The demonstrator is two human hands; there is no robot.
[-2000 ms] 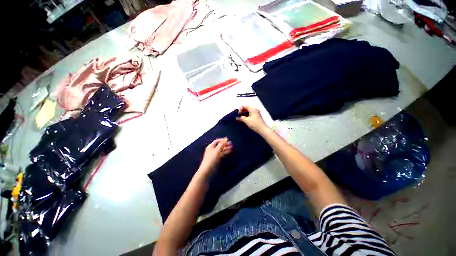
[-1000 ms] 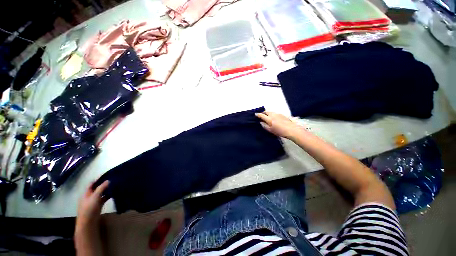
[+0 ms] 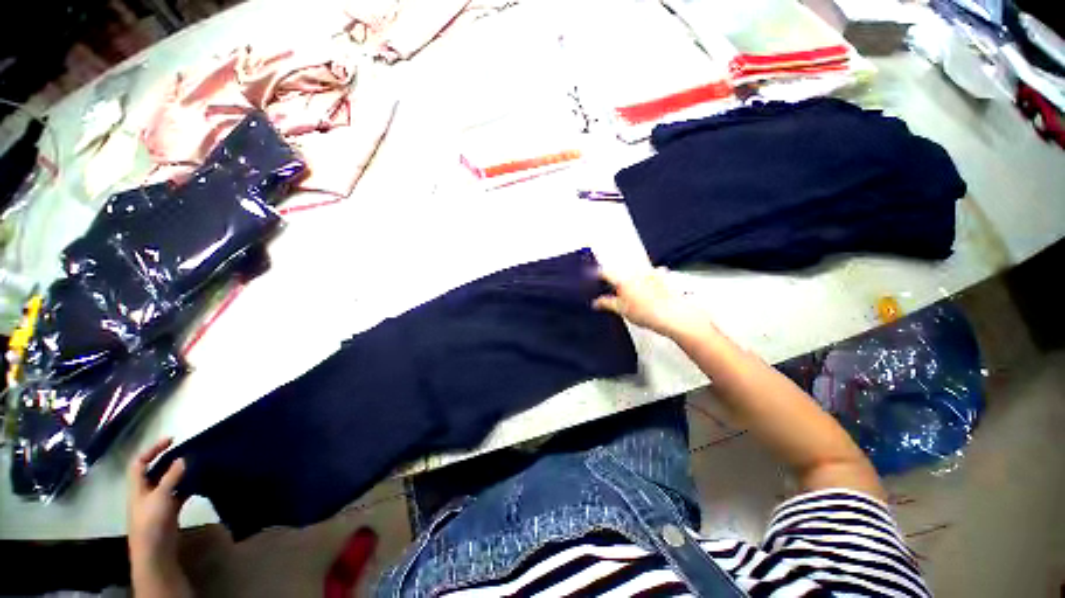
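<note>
A matte navy garment [image 3: 409, 386] lies spread as a long strip across the table's front edge, slanting from lower left to upper right. My left hand [image 3: 158, 496] grips its far left end, thumb and fingers around the cloth's edge. My right hand [image 3: 637, 301] holds its right end near the upper corner, the fingertips at the edge. Small clear bags with a red strip [image 3: 526, 166] lie beyond the garment, washed out by glare.
A folded navy stack [image 3: 794, 181] lies at right, with a thin dark stick [image 3: 601, 196] beside it. Glossy packed garments [image 3: 152, 269] lie at left, pink cloth [image 3: 251, 99] behind them. Larger red-edged bags [image 3: 677, 108] are at the back. A blue waste bag [image 3: 905, 391] is below the table's right edge.
The folded garment is now spread into a long strip. My left hand has moved from its middle to the far left end; my right hand remains at the right end. The view has shifted.
</note>
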